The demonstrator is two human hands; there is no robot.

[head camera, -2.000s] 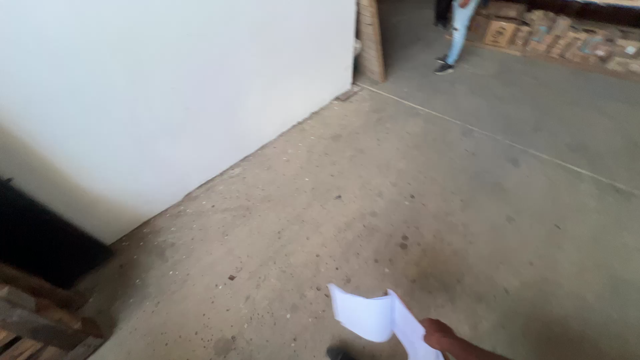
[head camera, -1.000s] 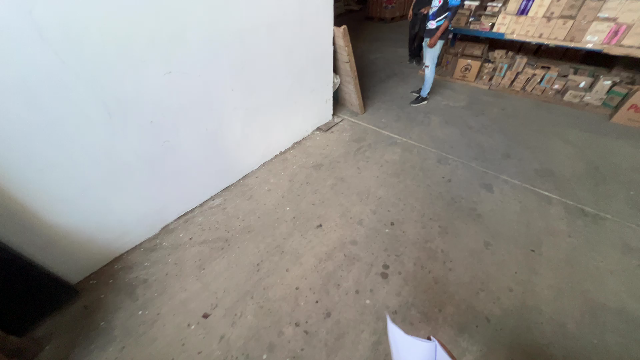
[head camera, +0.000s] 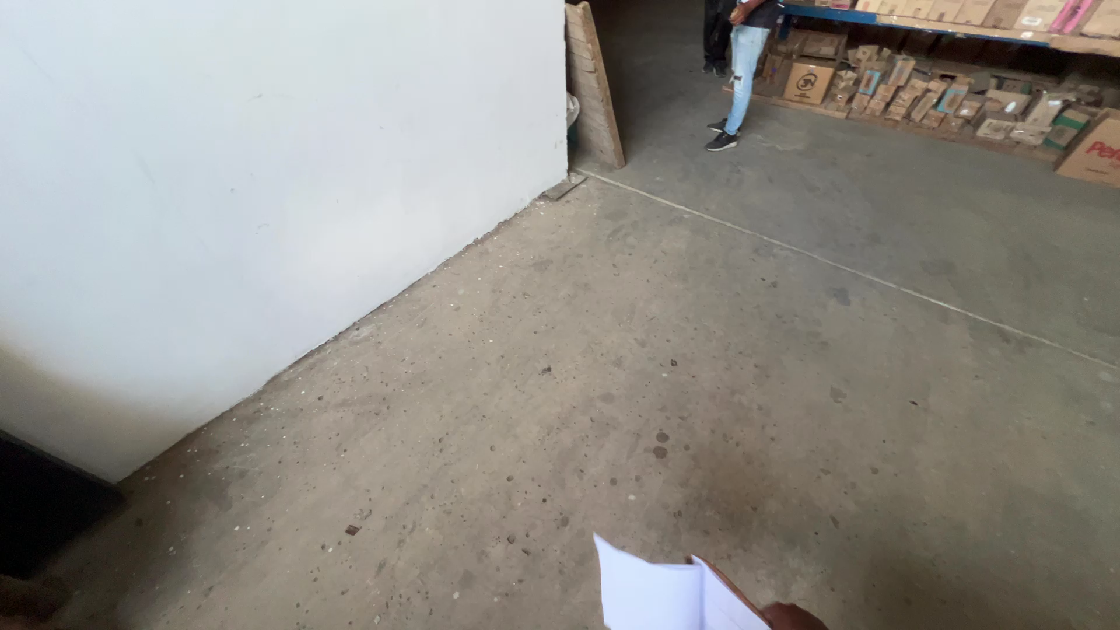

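White paper sheets, bent open like a booklet with a thin brown edge along one side, show at the bottom of the head view. My right hand is at their lower right, closed on them; only a small part of it is in the picture, and its fingers are mostly cut off by the lower edge. My left hand is out of view.
A white wall fills the left. A wooden pallet leans at its far corner. Two people stand beyond, one in light blue jeans. Shelving with cardboard boxes lines the back right. Concrete floor lies between.
The arm seen two seconds ago has mostly dropped out at the bottom edge, while the papers remain in view. The view has shifted.
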